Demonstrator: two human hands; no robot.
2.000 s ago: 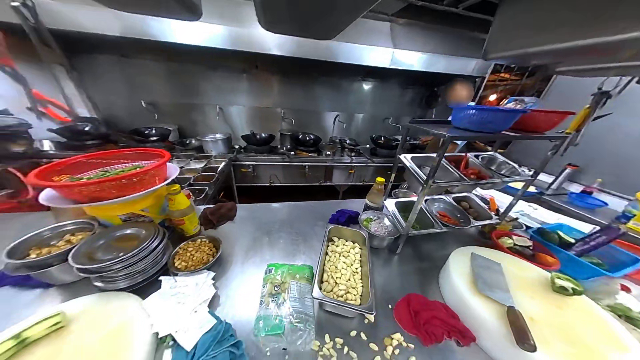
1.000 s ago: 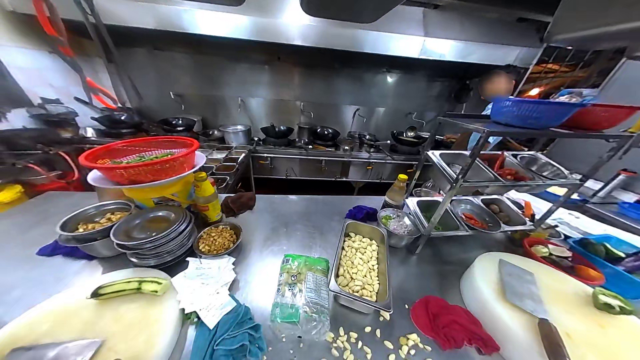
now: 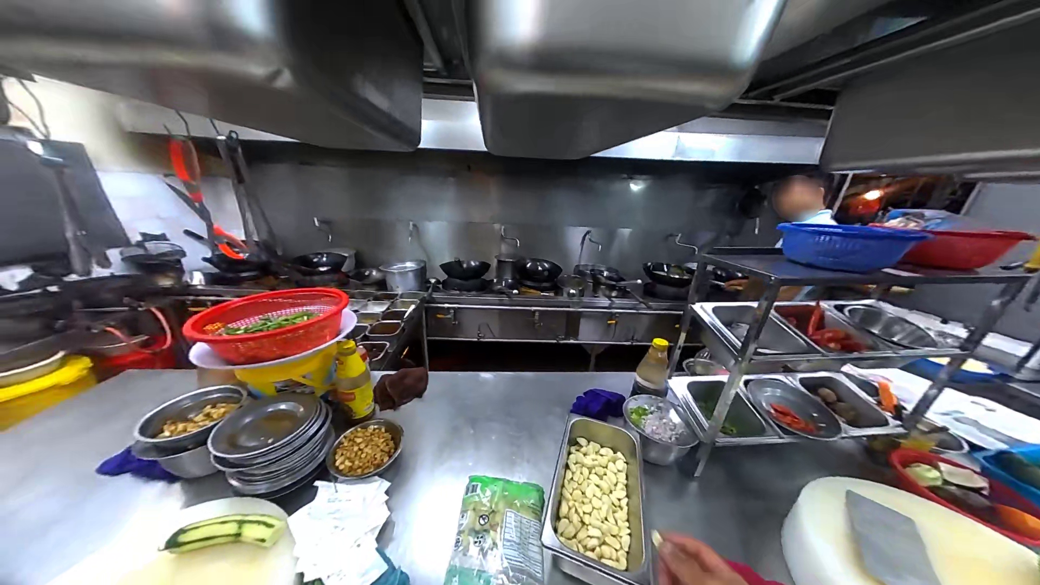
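Observation:
My right hand (image 3: 691, 562) is at the bottom edge, just right of a steel pan (image 3: 639, 520) of peeled garlic cloves (image 3: 595, 496). A small pale piece, apparently a garlic clove (image 3: 656, 538), is pinched at its fingertips. A bit of red cloth (image 3: 751, 574) shows beside the hand. Left of the pan lies a green and clear plastic bag (image 3: 500, 528). A steel bowl of chopped onion and greens (image 3: 660, 431) stands behind the pan at its right. My left hand is out of view.
Round cutting boards stand at left (image 3: 244, 561) and right, the right one under a cleaver (image 3: 892, 536). Stacked metal plates (image 3: 272, 431), a bowl of fried pieces (image 3: 366, 448) and a red basket (image 3: 272, 325) stand left. A metal rack (image 3: 751, 366) rises at right. Beyond the woks, a person (image 3: 804, 207) stands back right.
My right hand has come into view beside the garlic pan, holding a small pale piece. The view has tilted upward.

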